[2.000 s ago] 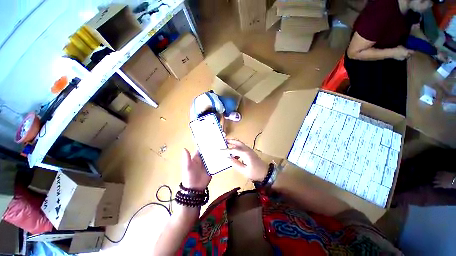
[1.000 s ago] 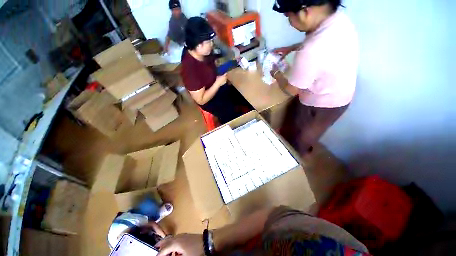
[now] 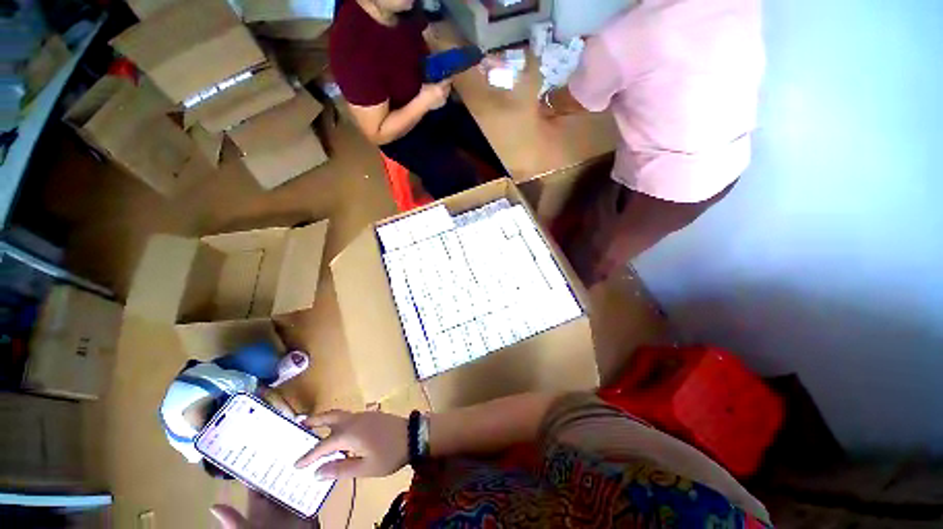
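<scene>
A smartphone [image 3: 264,455] with a lit white screen of text lines is at the lower left. My left hand [image 3: 259,514] is under its lower edge and supports it; most of this hand is hidden or cut off by the bottom edge. My right hand [image 3: 360,444], with a dark beaded bracelet, reaches in from the right. Its fingertips touch the screen, fingers apart, and it grips nothing.
A large open carton [image 3: 512,380] holds rows of small white boxes [image 3: 481,289]. An empty open carton [image 3: 222,284] stands left. A person [image 3: 196,403] is low behind the phone. A seated person [image 3: 377,72] holds a blue tool [image 3: 452,64]; another [image 3: 688,93] stands. Red stool [image 3: 703,408].
The view has swung right, so the bench has moved to the left edge and the box-filled carton to the middle. The phone now lies lower left, still in my left hand.
</scene>
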